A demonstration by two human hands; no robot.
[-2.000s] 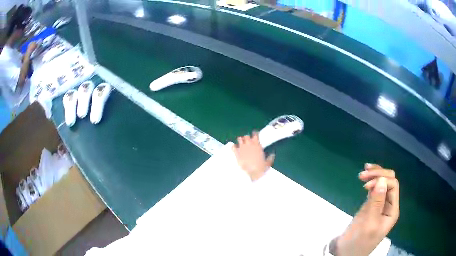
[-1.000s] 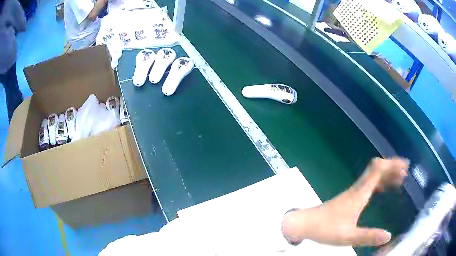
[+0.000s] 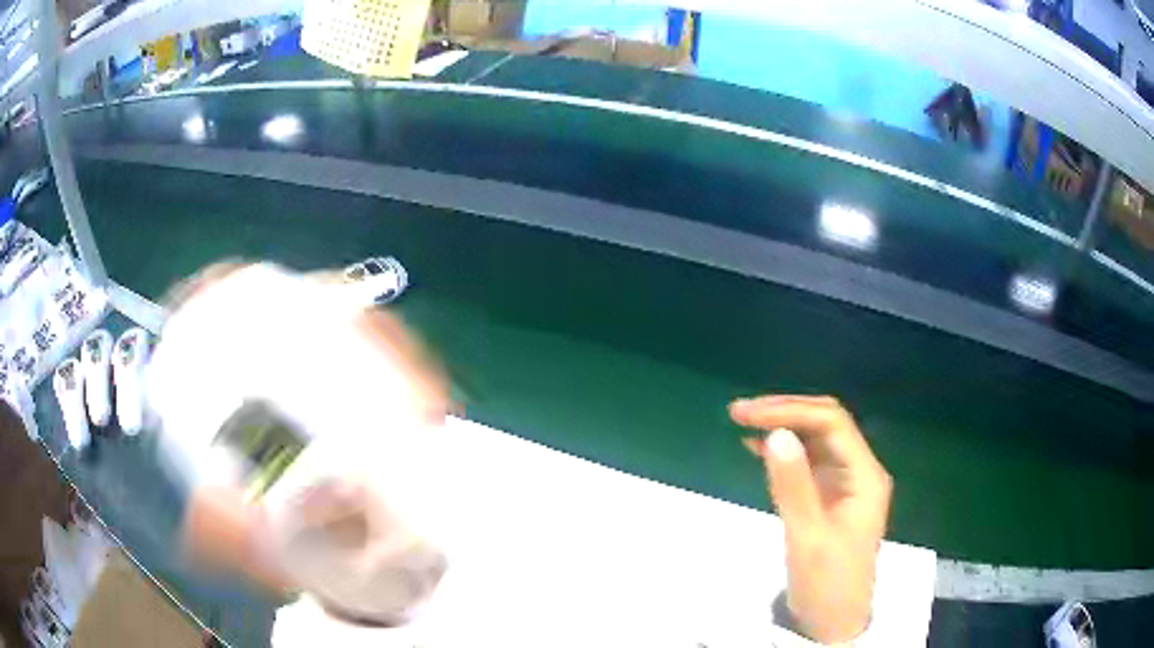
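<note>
A glossy white handheld device (image 3: 272,367) is close to the camera at the left, strongly blurred, with a dark panel showing lit yellowish marks. My left hand (image 3: 228,538) holds it; fingers show behind its upper side and below it, and the rest is hidden by the device. My right hand (image 3: 829,506) is empty at the right, fingers bent with a gap to the thumb, above the edge of the white work sheet (image 3: 608,544).
Another device (image 3: 380,279) lies on the green conveyor belt (image 3: 570,355), partly hidden behind the held one. Three devices (image 3: 98,377) lie on the bench at left. A cardboard carton (image 3: 133,614) is at lower left. Another device (image 3: 1071,628) is at the lower right edge.
The view has swung from the carton side back toward the belt. My left hand now holds a device up close to the camera. My right hand is back over the sheet's edge.
</note>
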